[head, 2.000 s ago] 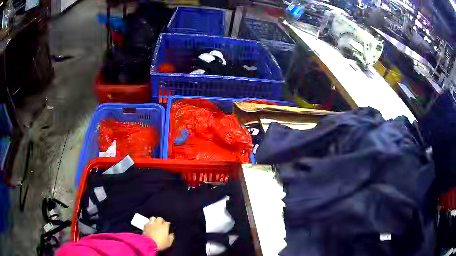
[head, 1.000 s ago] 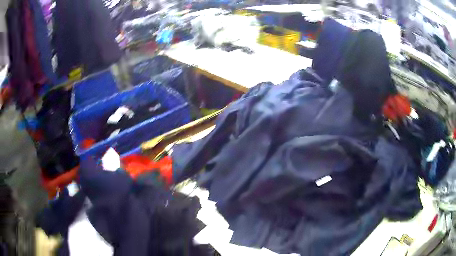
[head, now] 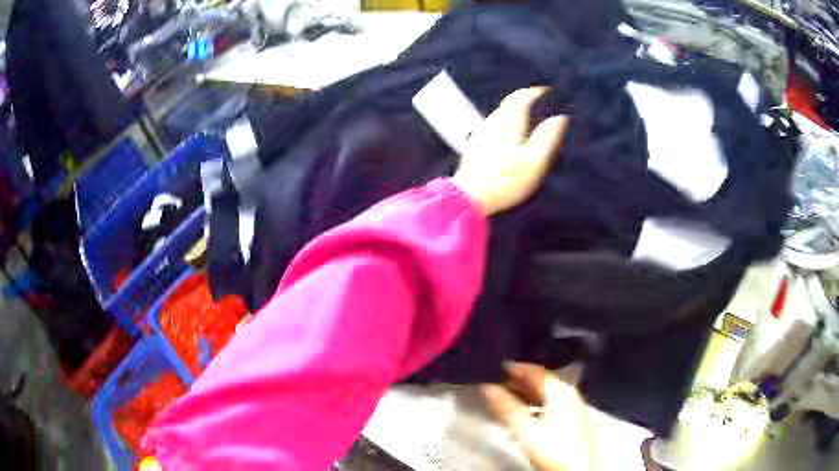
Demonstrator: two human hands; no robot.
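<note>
A dark garment bundle (head: 368, 166) is spread over the table in front of me, with a white strip (head: 446, 109) and white rounded pieces (head: 683, 138) on it. My left hand (head: 509, 155), in a pink sleeve, lies on top of the cloth near the middle, thumb and finger apart. My right hand (head: 552, 419) is blurred at the cloth's lower edge, partly cut off by the bottom of the picture. Whether it grips the cloth cannot be told.
A blue crate (head: 138, 230) with dark and white pieces stands at the left. Red liner bags (head: 198, 317) lie in smaller crates below it. A white table (head: 322, 55) is behind the cloth. Blurred machine parts (head: 796, 322) are at the right.
The view has swung right from the crates. The dark pieces with white parts, earlier in the red crate, now lie over the bluish cloth on the table. Both hands are now in view.
</note>
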